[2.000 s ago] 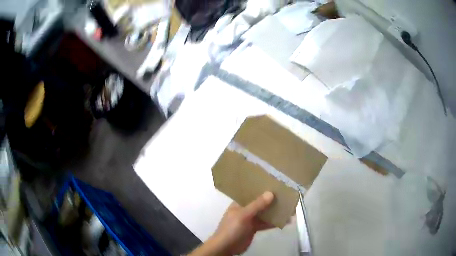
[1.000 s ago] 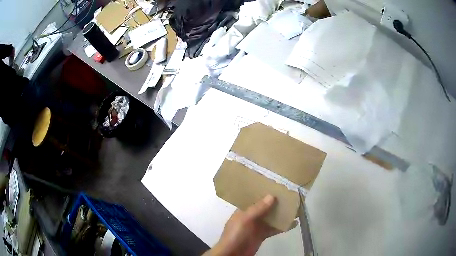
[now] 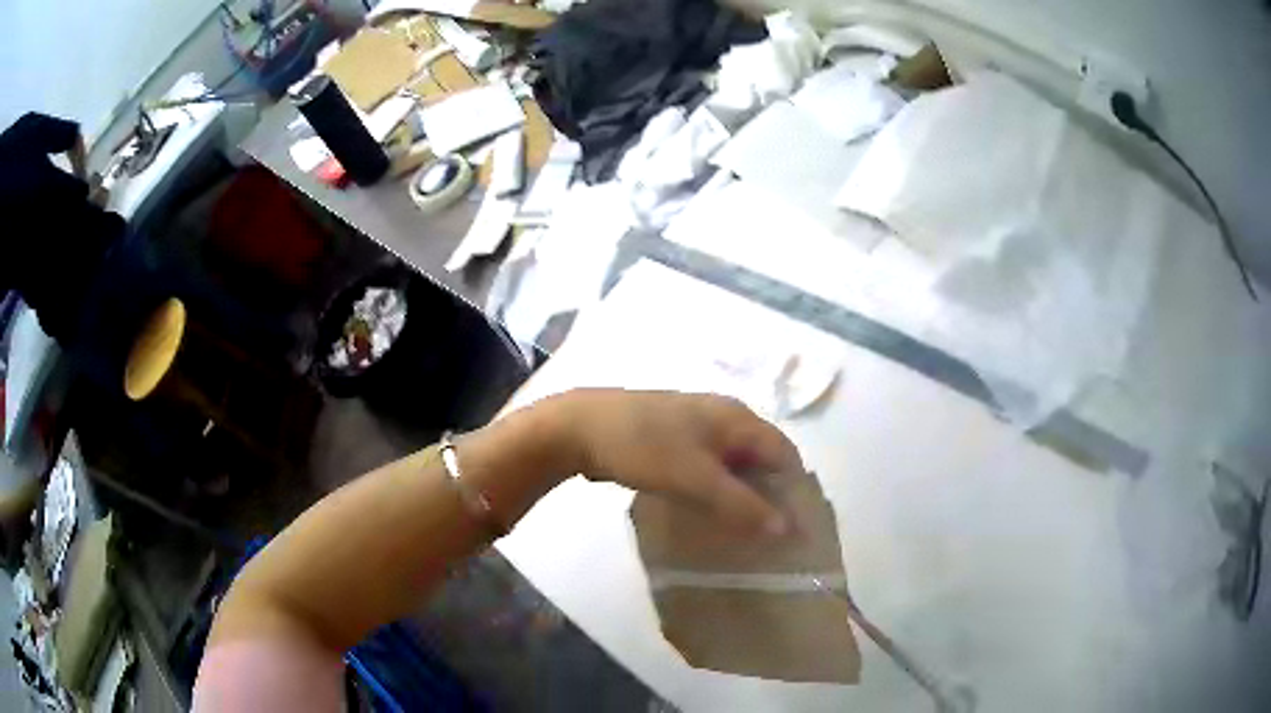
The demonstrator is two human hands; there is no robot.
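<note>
My left hand (image 3: pixel 711 460) reaches in from the lower left, wrist bent, and grips the upper part of a brown card (image 3: pixel 753 634) above the table. A narrow pale tape strip (image 3: pixel 739 581) runs across the card. A long thin cutting tool (image 3: pixel 892 648) meets the card's right edge at the tape; it is blurred, so its type is unclear. My right hand is not visible; the tool's lower end fades near the bottom edge. A small white paper piece (image 3: pixel 806 380) lies beyond my left hand.
A grey steel rule (image 3: pixel 822 318) lies across the white table sheet (image 3: pixel 669 300). Loose white paper (image 3: pixel 976 209) lies beyond it. A side bench holds scraps and a tape roll (image 3: pixel 441 183). A black bin (image 3: pixel 365 341), blue crate (image 3: pixel 446 676) and a person (image 3: pixel 56 223) are left.
My left hand has moved from the card's near edge to its far side, with my forearm now across the view. The card has turned, and the white paper piece beyond it is more exposed.
</note>
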